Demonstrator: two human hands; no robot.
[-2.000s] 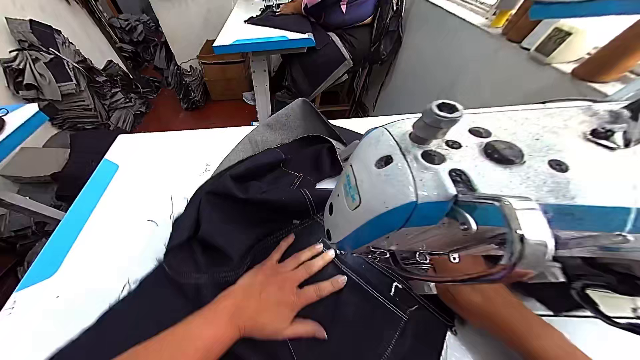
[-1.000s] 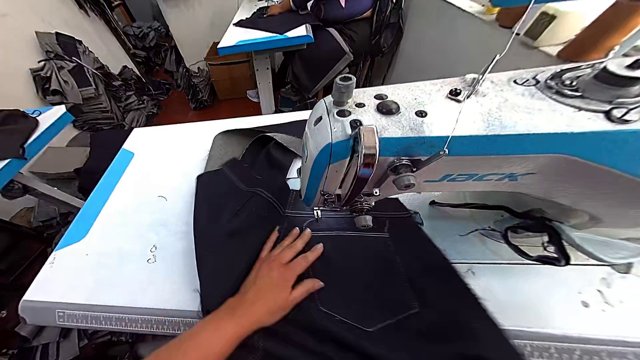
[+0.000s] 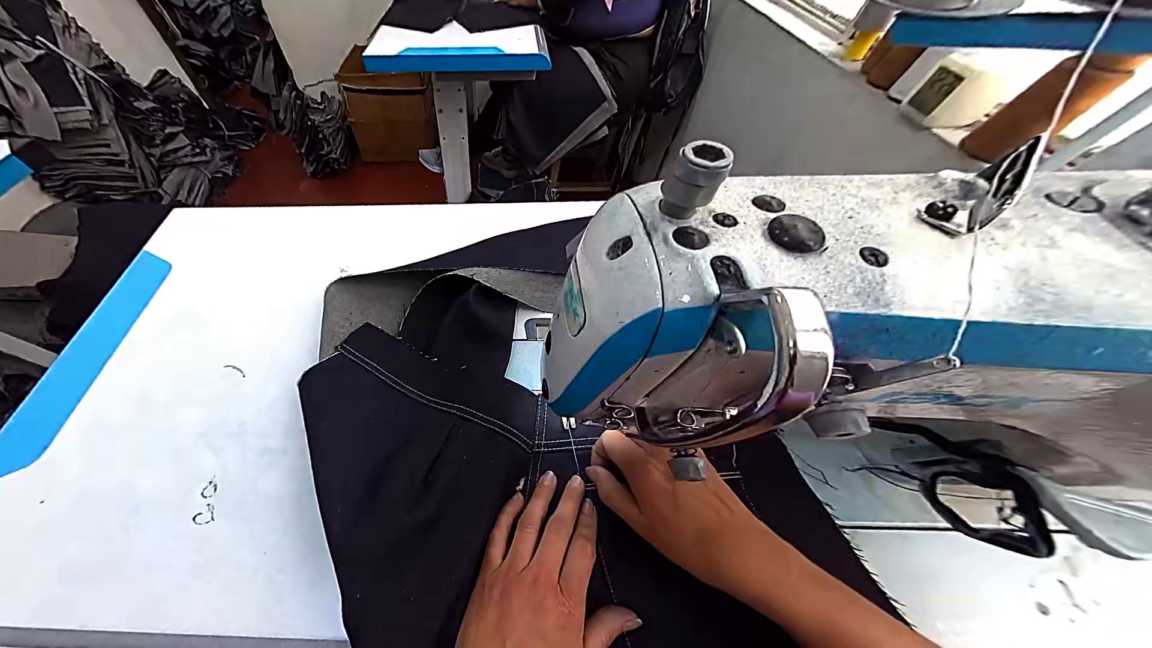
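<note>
Dark denim fabric (image 3: 414,504) with pale double stitching lies across the sewing table under the head of an industrial sewing machine (image 3: 612,306). My left hand (image 3: 544,567) rests flat on the denim just in front of the needle area, fingers slightly apart. Beneath the machine's front end, my right hand (image 3: 670,499) is at the seam beside the presser foot, its fingers bent and partly hidden by the machine; whether they pinch the cloth is unclear. A white thread runs down from the needle area between the hands.
The white tabletop (image 3: 180,387) has a blue edge strip (image 3: 85,360) at left. Behind stand another worktable (image 3: 459,49), a cardboard box (image 3: 387,108) and a seated person. Piles of dark cloth (image 3: 135,135) lie at the back left. A black cord loop (image 3: 990,513) sits under the machine arm.
My right hand, out of sight one second ago, is now beside the presser foot. My left hand stays flat on the denim. The view has shifted.
</note>
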